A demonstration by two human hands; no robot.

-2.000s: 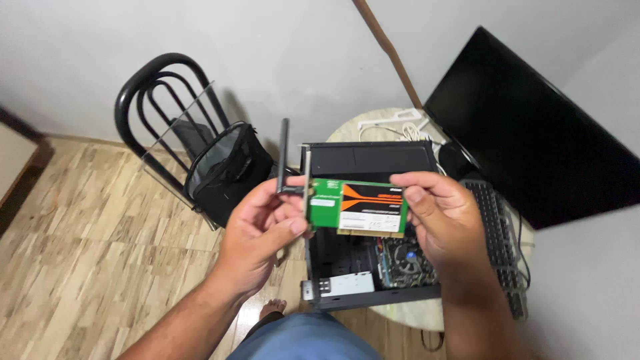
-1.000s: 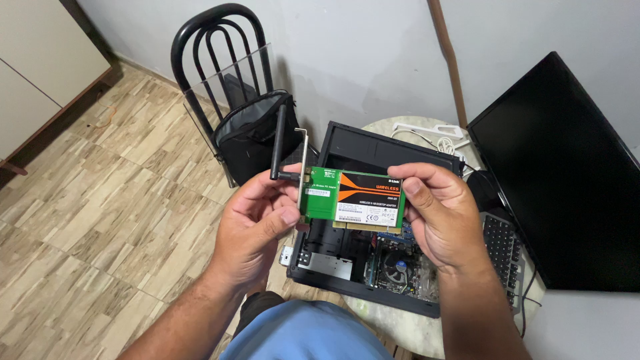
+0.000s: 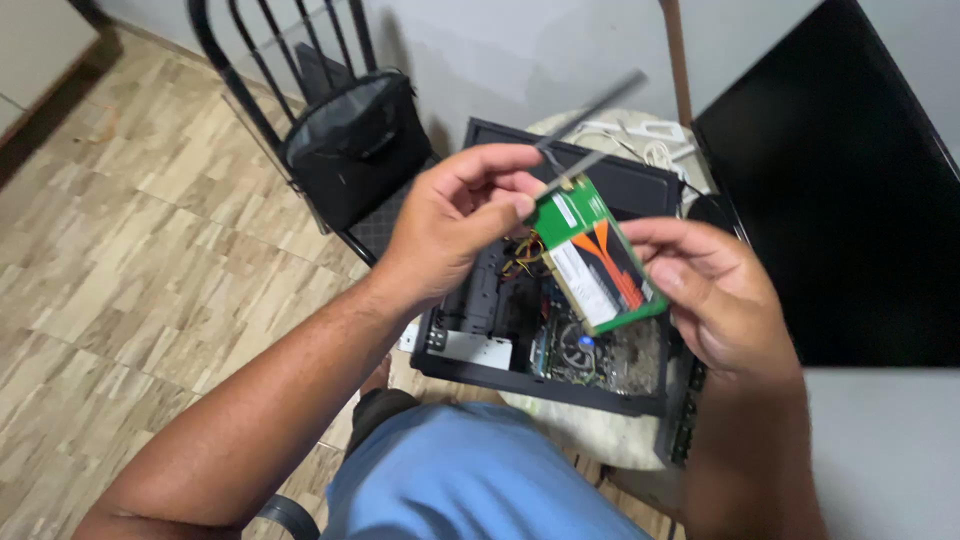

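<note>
A green wireless network card (image 3: 600, 262) with an orange and black label is tilted over an open computer case (image 3: 469, 315). My left hand (image 3: 465, 217) grips its metal bracket (image 3: 574, 174) end between thumb and fingers. A black antenna (image 3: 592, 109) sticks out from that end, up to the right. My right hand (image 3: 705, 289) has thumb and fingers at the card's right edge, near its far end. Below the card, a CPU fan (image 3: 576, 349) on the motherboard shows inside the case, with yellow and red power cables (image 3: 523, 259) beside it.
The case lies on a round marble-like table (image 3: 600, 435). A large black monitor (image 3: 832, 202) stands at the right, with a keyboard (image 3: 686, 420) partly hidden by my right arm. White cables (image 3: 660, 154) lie behind the case. A black chair (image 3: 217, 52) holds a black bag (image 3: 360, 150) at the left.
The card was held roughly level with its antenna upright; now it is turned clockwise, its right end lower and the antenna leaning right. Both hands still hold it.
</note>
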